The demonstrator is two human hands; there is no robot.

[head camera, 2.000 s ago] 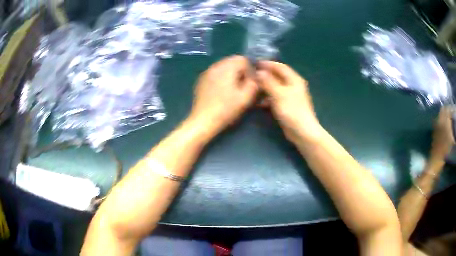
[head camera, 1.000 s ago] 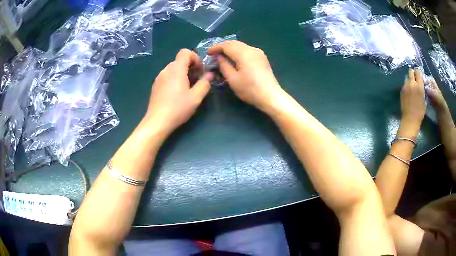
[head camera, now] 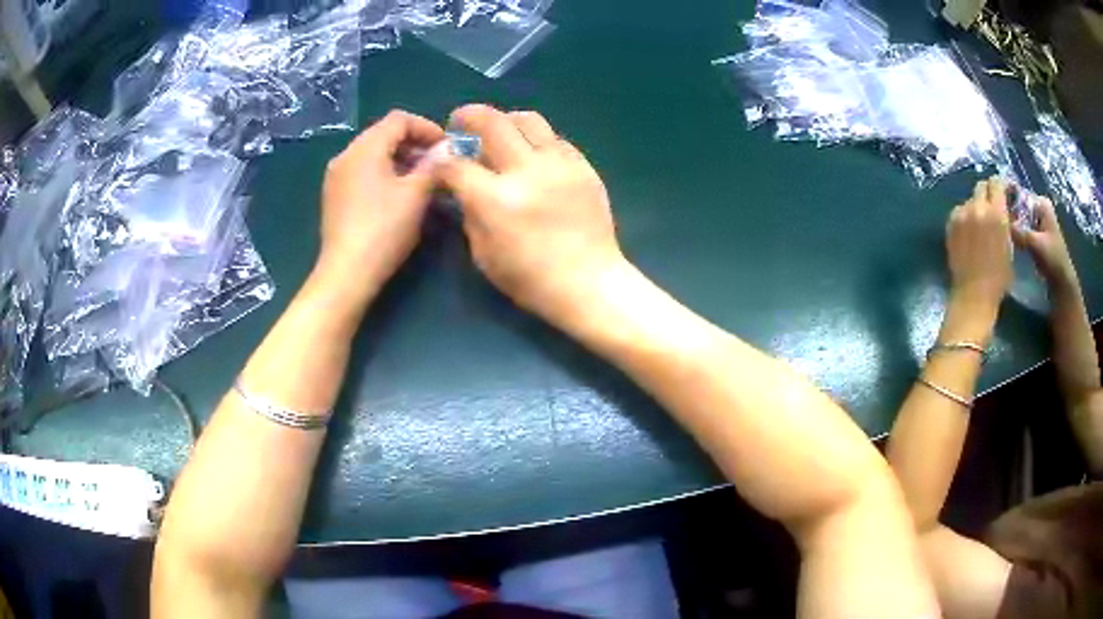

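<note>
My left hand and my right hand meet above the dark-green bench, left of the middle of the view. Both hold a small clear zip-lock bag between their fingertips. Only a shiny bit of the bag shows, and the fingers hide the rest and its contents. A large pile of clear bags lies at the left and reaches along the back. One flat bag lies at its right end, beyond my hands.
A second bag pile lies at the back right. A neighbour's hands hold a small bag at the right edge. A white power strip with a cord is at the lower left. Thin yellow-green strands lie far right.
Both my hands have moved left with the bag and drawn closer together, and my fingers now cover more of it. The neighbour's hands have shifted slightly.
</note>
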